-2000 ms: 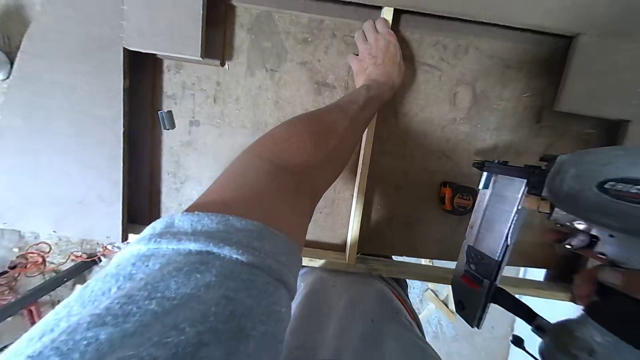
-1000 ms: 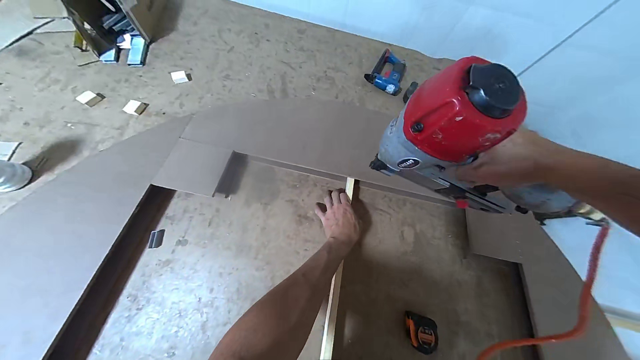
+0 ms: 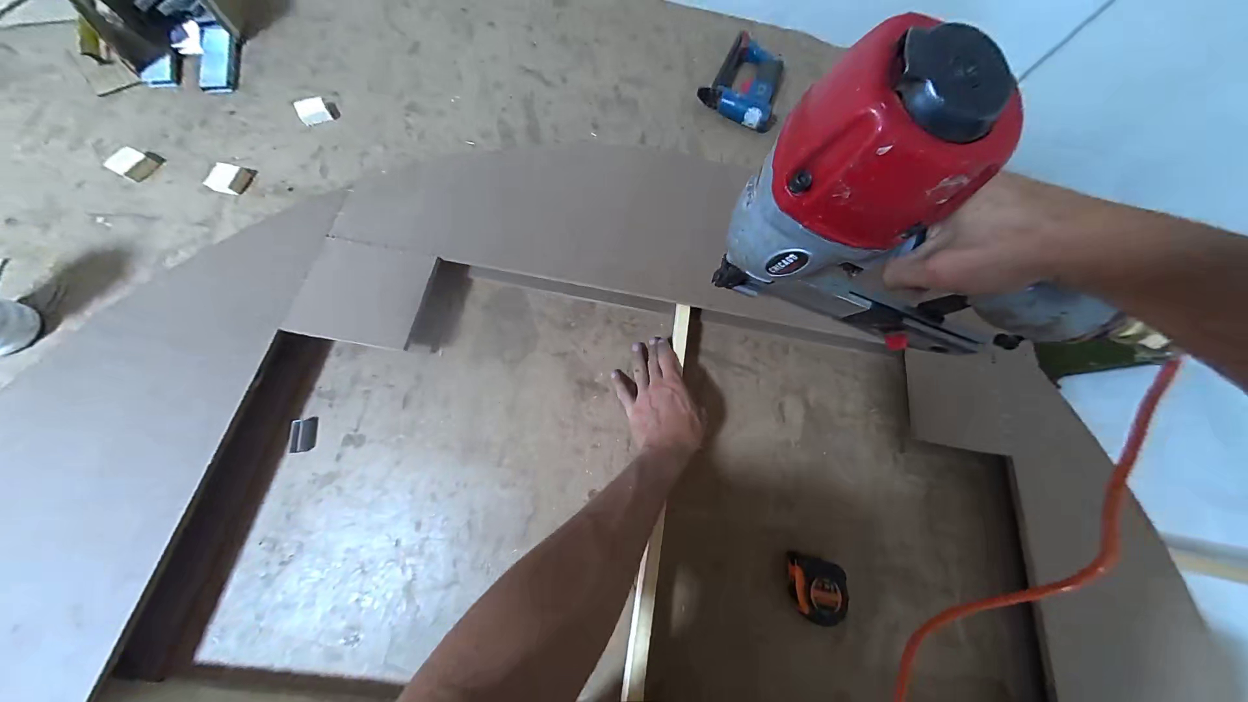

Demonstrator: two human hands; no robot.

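My right hand (image 3: 960, 244) is closed around the handle of a red and grey pneumatic nailer (image 3: 868, 166), which is held up over the far edge of a curved brown panel frame (image 3: 585, 205). My left hand (image 3: 663, 405) rests against a narrow wooden strip (image 3: 643, 604) near its far end, fingers spread a little. That strip runs across the frame's opening and meets its far inner edge. An orange air hose (image 3: 1111, 507) hangs down at the right. An orange and black tape measure (image 3: 819, 588) lies right of the strip.
A blue stapler (image 3: 743, 86) lies on the floor beyond the frame. Several small wood blocks (image 3: 229, 177) are scattered at the upper left, near an opened box (image 3: 146, 39). A small dark metallic piece (image 3: 303, 434) lies inside the frame, left. A pale wall or sheet stands at the right.
The nailer, low at the right two seconds ago, has come up over the frame's far side in my right hand. My left hand stays at the strip's far end. The view has shifted strongly.
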